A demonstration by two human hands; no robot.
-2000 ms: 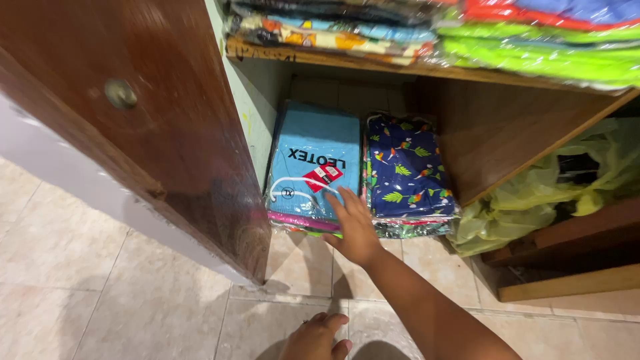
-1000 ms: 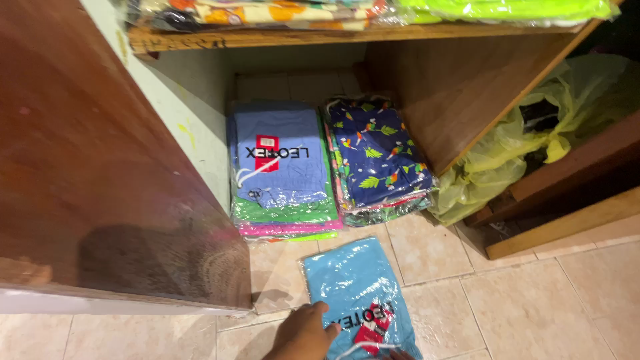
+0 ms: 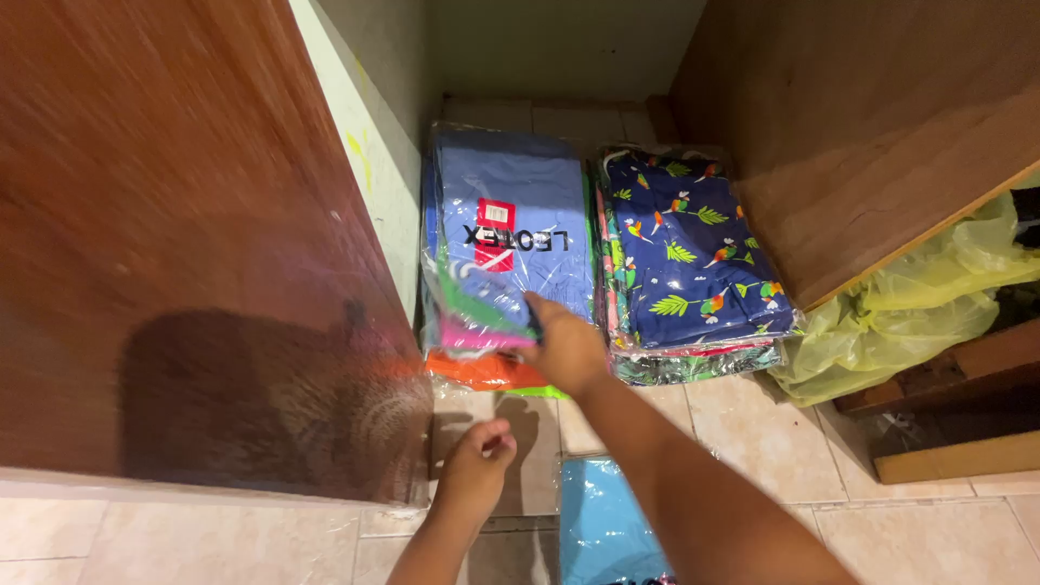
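A stack of folded garments in clear plastic stands on the left of the floor compartment, with a periwinkle-blue garment [image 3: 520, 175] on top and green, pink and orange ones [image 3: 487, 371] below. My right hand [image 3: 565, 345] grips the front edge of the upper packages, its fingers partly hidden under the arm and plastic. Just in front of the stack, my left hand [image 3: 479, 459] is loosely curled over the floor and holds nothing. Beside that stack lies another, topped by a navy garment with a parrot print [image 3: 682, 244]. A light-blue packaged garment [image 3: 605, 520] lies on the tiles, partly behind my right forearm.
A brown wooden door [image 3: 211, 244] rises at the left. The compartment's wooden side panel [image 3: 845, 122] bounds the right stack. Yellow plastic bags [image 3: 894, 325] bulge beyond it, above a wooden drawer or frame edge [image 3: 959, 455]. Tiled floor [image 3: 756, 439] runs in front.
The light-blue package lay on the left stack two seconds ago and is now on the floor in front. My right hand has come to the stack's front edge. The view has moved closer.
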